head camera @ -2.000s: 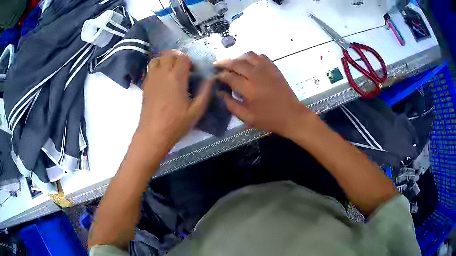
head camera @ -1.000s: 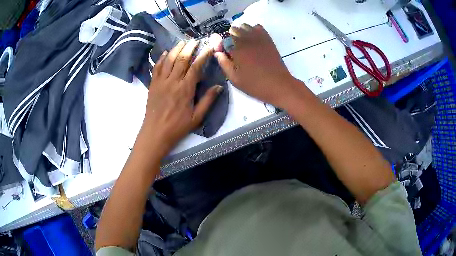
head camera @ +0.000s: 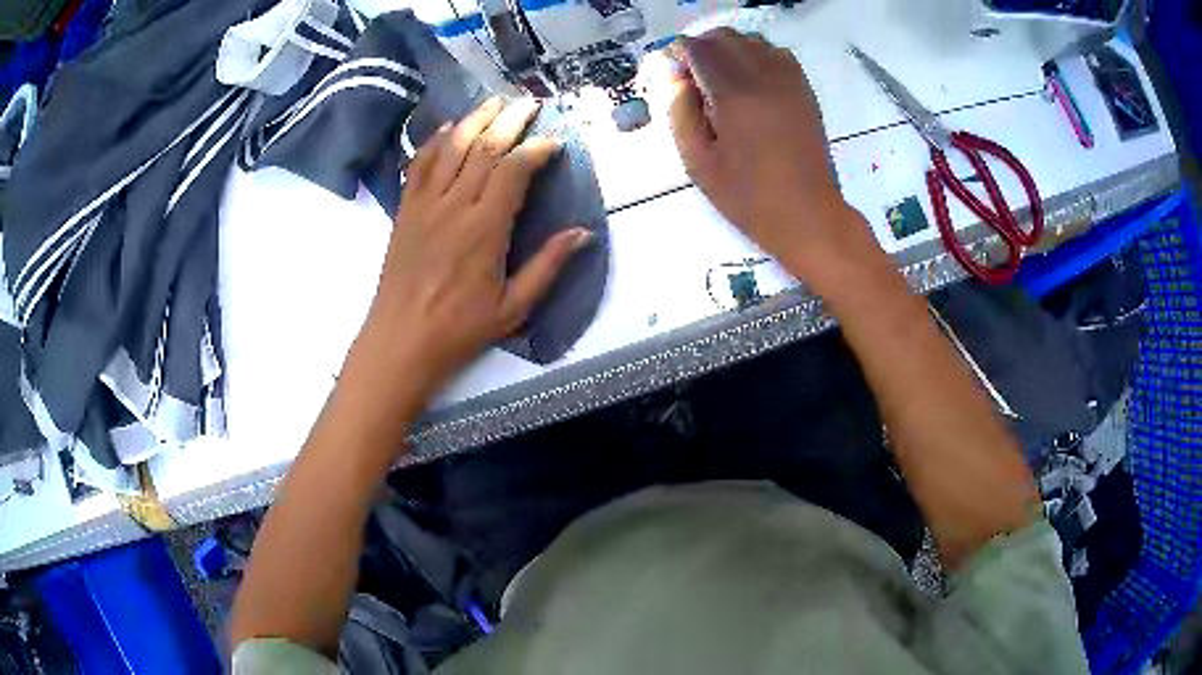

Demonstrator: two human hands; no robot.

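Note:
A plain dark grey panel (head camera: 570,264) with a rounded edge lies on the white table left of the presser foot (head camera: 617,82). My left hand (head camera: 477,224) rests flat on it, fingers spread. A grey striped panel (head camera: 345,112) lies just left of my left hand. My right hand (head camera: 738,125) is right of the presser foot with its fingers curled inward; whether it holds anything small, such as thread, cannot be told.
A sewn pile (head camera: 125,198) of striped grey pieces covers the table's left. Red-handled scissors (head camera: 982,198) lie at the right, with a pink tool (head camera: 1069,106) beyond. A blue basket (head camera: 1173,382) stands at far right. Striped cloth (head camera: 1035,350) hangs below the table's edge.
My right hand has moved right, away from my left hand and the presser foot. My left hand first flattened on the grey panel and has stayed there.

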